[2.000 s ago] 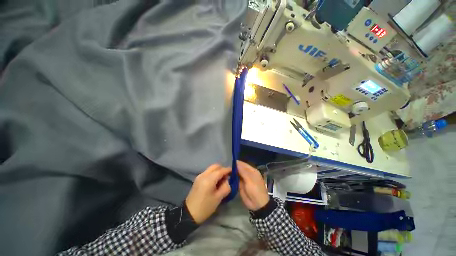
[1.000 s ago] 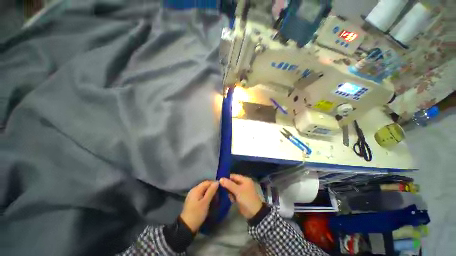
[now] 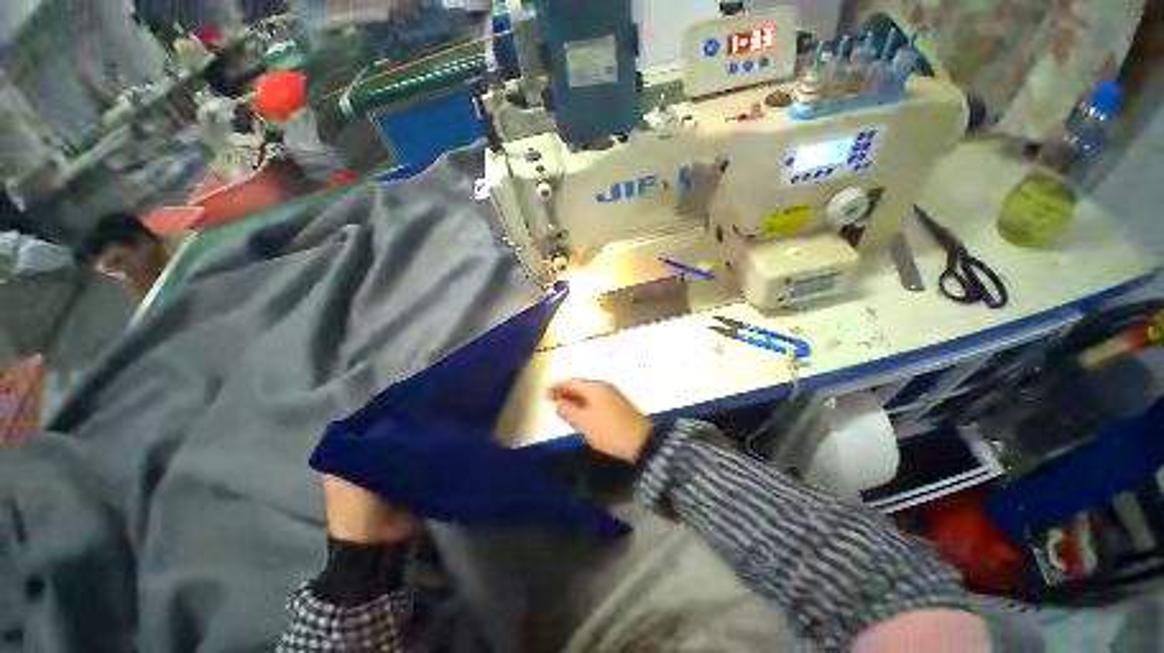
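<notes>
The blue strip (image 3: 447, 406) runs from the lit needle area of the cream sewing machine (image 3: 638, 191) down to the left, opened wide and folded over near my left hand. The grey fabric (image 3: 275, 306) is draped over the left side. My left hand (image 3: 364, 510) is under the folded blue strip at the grey fabric's edge; its fingers are hidden by the cloth, and it appears to hold the strip. My right hand (image 3: 600, 415) is off the cloth, just right of the strip, its fingers curled, with nothing visible in it.
Blue snips (image 3: 761, 337), a thin pen-like item (image 3: 689, 268), black-handled shears (image 3: 964, 268) and a grey flat bar (image 3: 905, 263) lie on the white table (image 3: 638, 357). A bottle (image 3: 1091, 121) stands at right. A white roll (image 3: 853, 447) is below the edge. A person (image 3: 125, 249) is at far left.
The view has lifted and turned toward the machine. My right hand has let go of the strip and moved right. My left hand has moved left, and the strip is spread wide and folded.
</notes>
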